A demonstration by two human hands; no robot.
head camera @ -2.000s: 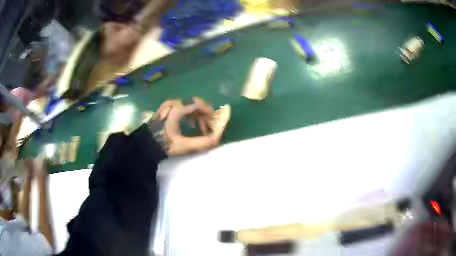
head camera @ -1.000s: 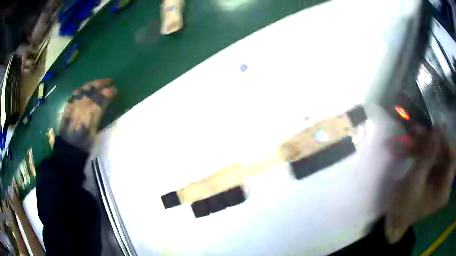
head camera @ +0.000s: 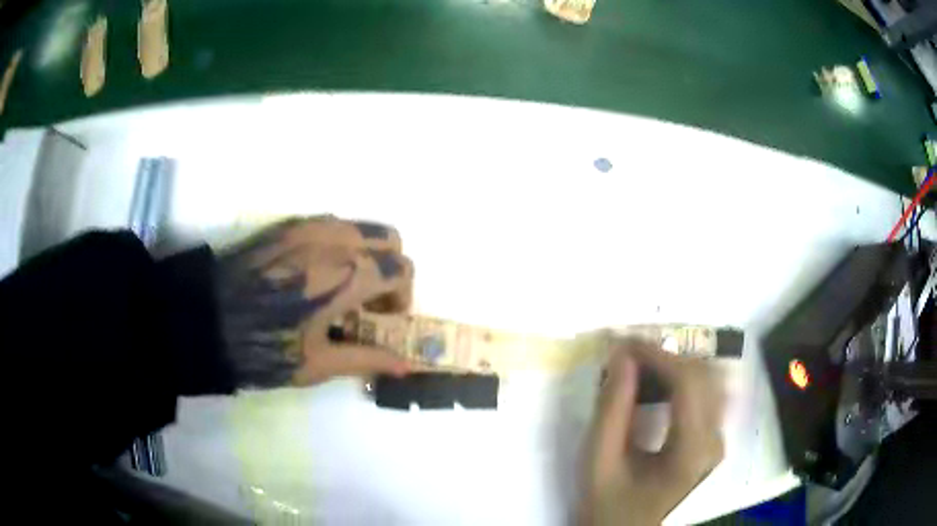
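A tan housing [head camera: 452, 345] with a round grey disc lies at the left work spot, above a black stop block [head camera: 437, 390]. My left hand [head camera: 324, 293] holds its left end, thumb on the near side and fingers on the far side. A second tan housing [head camera: 699, 340] with a small bright disc lies at the right work spot against a black end block [head camera: 729, 343]. My right hand [head camera: 658, 426] is blurred, its fingertips over that housing's left part; whether they grip anything is unclear. A yellowish strip [head camera: 545, 352] runs between the spots.
The green belt [head camera: 411, 51] runs beyond the white top, carrying several tan housings [head camera: 153, 39] and a blue-yellow part [head camera: 869, 77]. A stray disc [head camera: 603, 164] lies on the top. The black dispenser [head camera: 832, 360] with a red light stands right. Metal rails [head camera: 151, 200] and a white box [head camera: 36, 195] are left.
My left hand has come back from over the belt to the left work spot, where a housing with a disc now lies. My right hand has moved left from beside the dispenser.
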